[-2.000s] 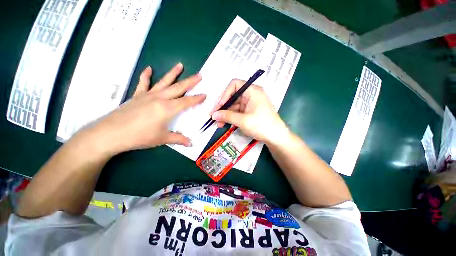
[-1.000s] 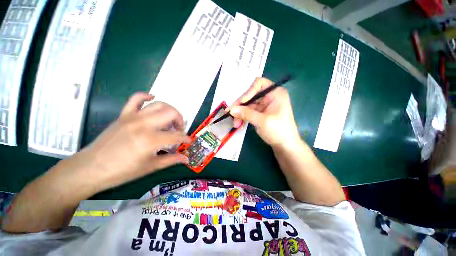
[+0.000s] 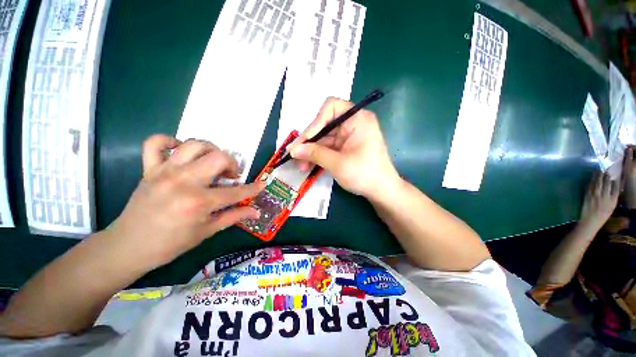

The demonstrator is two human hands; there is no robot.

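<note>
A red-framed phone housing lies tilted on the bench in front of me, with a green and silver circuit board in its near half and a pale window beyond it. My left hand rests at the housing's left side, with fingertips on its edge and over the board. My right hand holds black tweezers like a pen; their tips point into the housing near the board's far end. Whether a small piece is at the tips cannot be seen. Two white adhesive sheets lie under and beyond the hands.
A white sheet with small outlines lies at the right. Frame-patterned sheets lie at the far left on the dark green bench. At the right edge, another person's hands are near crumpled white sheets.
My right hand has brought the tweezers from over the sheets into the housing. My left hand has come from the sheets to the housing. Another person's hands now show at right.
</note>
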